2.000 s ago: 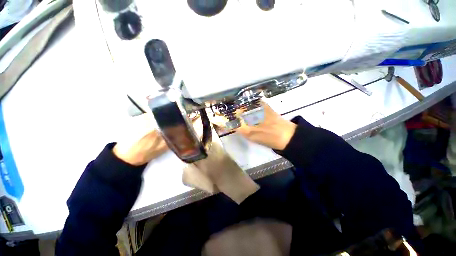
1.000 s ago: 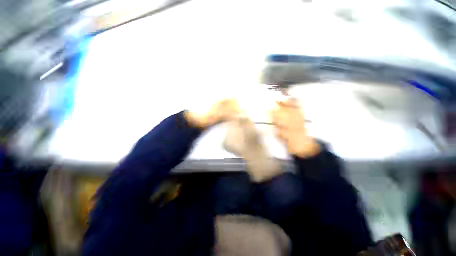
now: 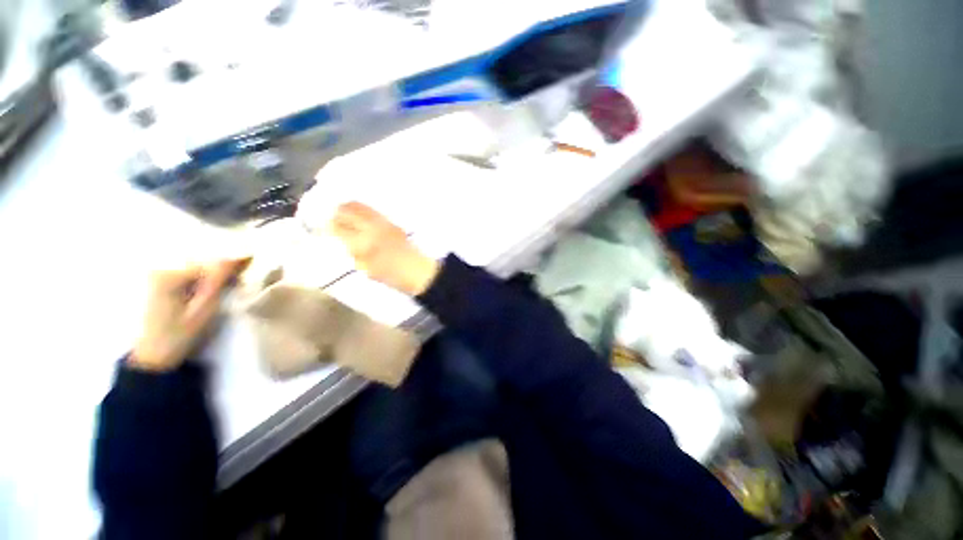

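The beige-brown strip [image 3: 333,335] lies folded or looped on the white table's front edge, its end hanging over towards my lap. My left hand [image 3: 182,308] is at its upper left end, fingers bent near the cloth; blur hides whether it grips. My right hand [image 3: 372,245] is above the strip, just right of the needle area, fingers curled; I cannot tell what is in it. The needle area [image 3: 269,185] of the white sewing machine [image 3: 306,63] is behind and between the hands, dark and blurred.
Dark red scissors handles [image 3: 612,114] and an orange-brown handle [image 3: 573,149] lie towards the table's right. A blue pen [image 3: 444,100] is on the machine head. White and coloured cloth heaps [image 3: 676,348] are right of the table edge [image 3: 570,216]. Beige cloth [image 3: 454,496] is on my lap.
The view has swung right, showing the cloth heaps. My hands are farther apart than one second ago, with my left hand lower and apart from my right. The strip shows wider between them.
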